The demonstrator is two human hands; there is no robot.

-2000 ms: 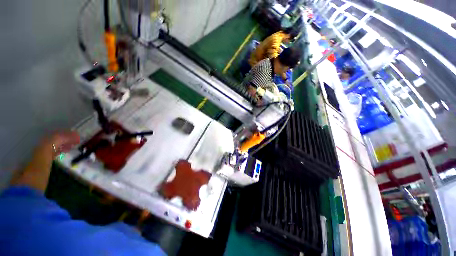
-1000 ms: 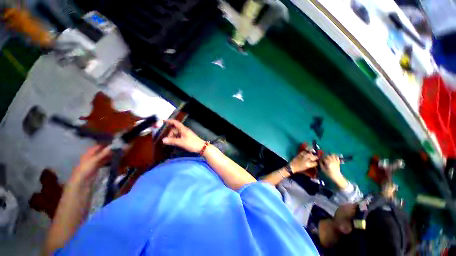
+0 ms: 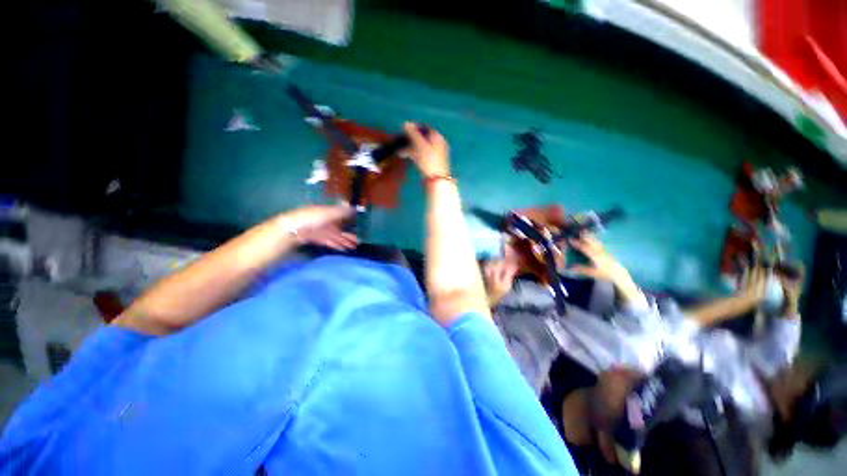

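A black three-legged base assembly [image 3: 345, 139] lies on a reddish-brown fixture [image 3: 385, 186] on the green mat. A silver-white hub bracket [image 3: 363, 158] is at its centre. My right hand [image 3: 428, 152], with a red bracelet, has its fingers closed on the end of the upper right leg. My left hand [image 3: 325, 226] is at the end of the lower leg, fingers partly extended; blur hides whether it grips. A loose hub bracket [image 3: 319, 173] lies just left of the fixture, and another one [image 3: 241, 122] lies farther left.
A coworker's hands [image 3: 602, 260] work on another black assembly close to my right. A dark cluster of small parts [image 3: 532, 156] lies on the mat between us. Farther right is another reddish-brown fixture [image 3: 740, 249]. A white shelf edge [image 3: 687, 65] runs above, with a red bin [image 3: 808, 46].
The view has swung from the machine table to the green bench. My hands, earlier at the assembly over the machine table, are now at an assembly on the bench fixture.
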